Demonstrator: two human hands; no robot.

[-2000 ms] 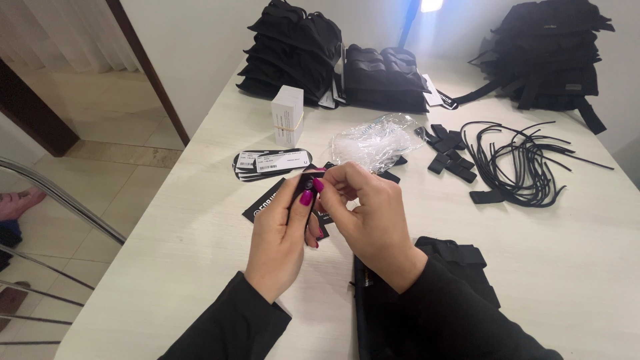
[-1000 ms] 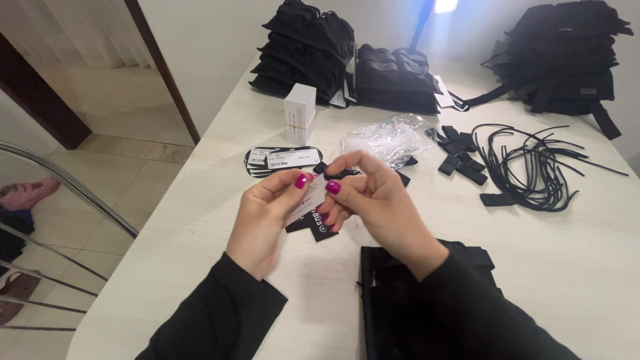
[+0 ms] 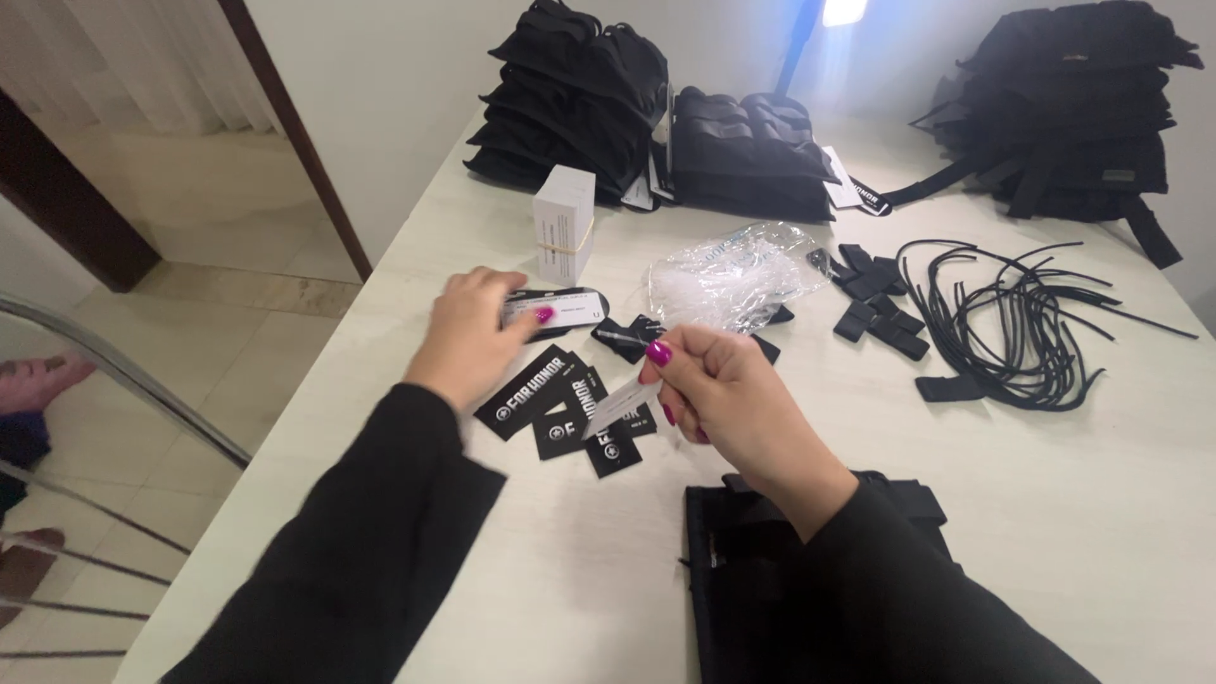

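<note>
My right hand (image 3: 708, 385) pinches a thin clear fastener strip, from which a small white printed tag (image 3: 617, 407) hangs. My left hand (image 3: 475, 337) reaches over a pile of black and white oval-ended tags (image 3: 575, 309), its thumb over the top one; whether it grips one I cannot tell. Black printed cards (image 3: 522, 391) lie fanned out below, between the hands. Beyond my right hand is a clear plastic bag (image 3: 731, 275) of white fasteners. A black fabric pouch (image 3: 779, 608) lies partly under my right forearm.
A banded stack of white cards (image 3: 564, 223) stands behind the tags. Black fabric pouches (image 3: 570, 104) are piled at the back, with another pile (image 3: 1073, 114) at the back right. Black cords (image 3: 1007, 332) and short webbing pieces (image 3: 879, 304) lie at the right. A metal-framed chair (image 3: 123, 380) is at the left.
My hands were together around a tag; now they are apart. My left hand has moved left to the oval-ended tags, while the right keeps hold of the strip with the white tag.
</note>
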